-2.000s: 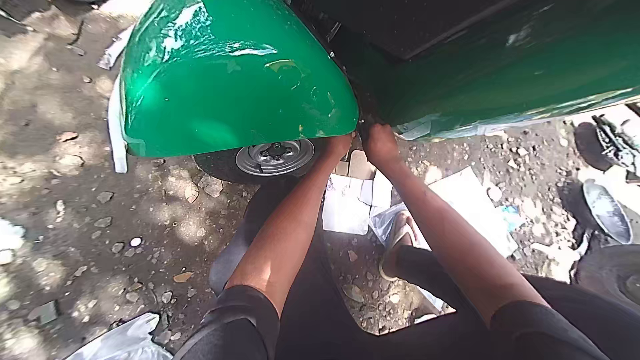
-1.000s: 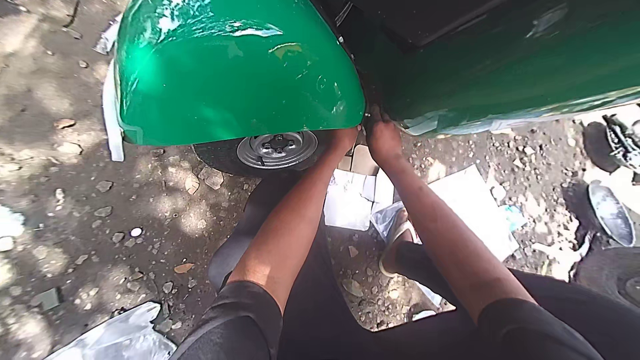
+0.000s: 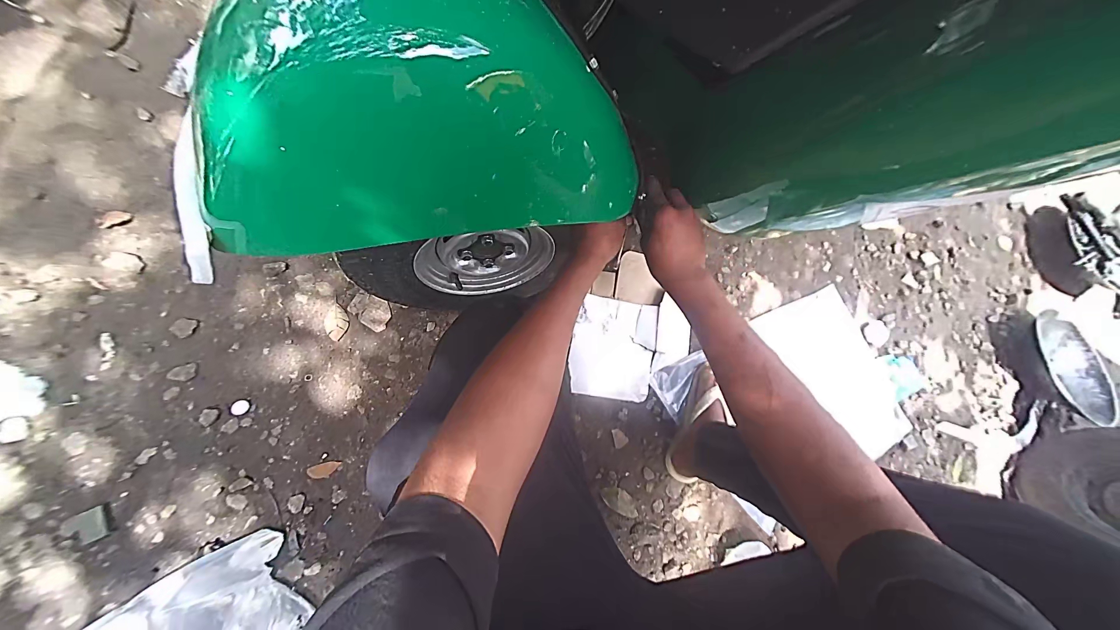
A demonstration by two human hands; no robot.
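A glossy green fender (image 3: 411, 149) covers the top of a wheel with a silver rim (image 3: 484, 262). My left hand (image 3: 604, 241) reaches under the fender's lower right corner, and its fingers are hidden there. Beside it, my right hand (image 3: 674, 232) is at the dark gap between the fender and the green body panel (image 3: 857, 157), fingers bent near the fender's edge. Whether either hand holds something cannot be made out.
White sheets (image 3: 612, 350) and a larger white board (image 3: 827, 367) lie on stony ground near my sandalled foot (image 3: 696, 429). A metal bowl-like part (image 3: 1076, 367) and a tyre (image 3: 1072, 481) are at the right. Clear plastic sheeting (image 3: 210, 586) lies at the lower left.
My right hand has shifted slightly along the gap by the fender's edge. My left hand stays at the fender's lower corner.
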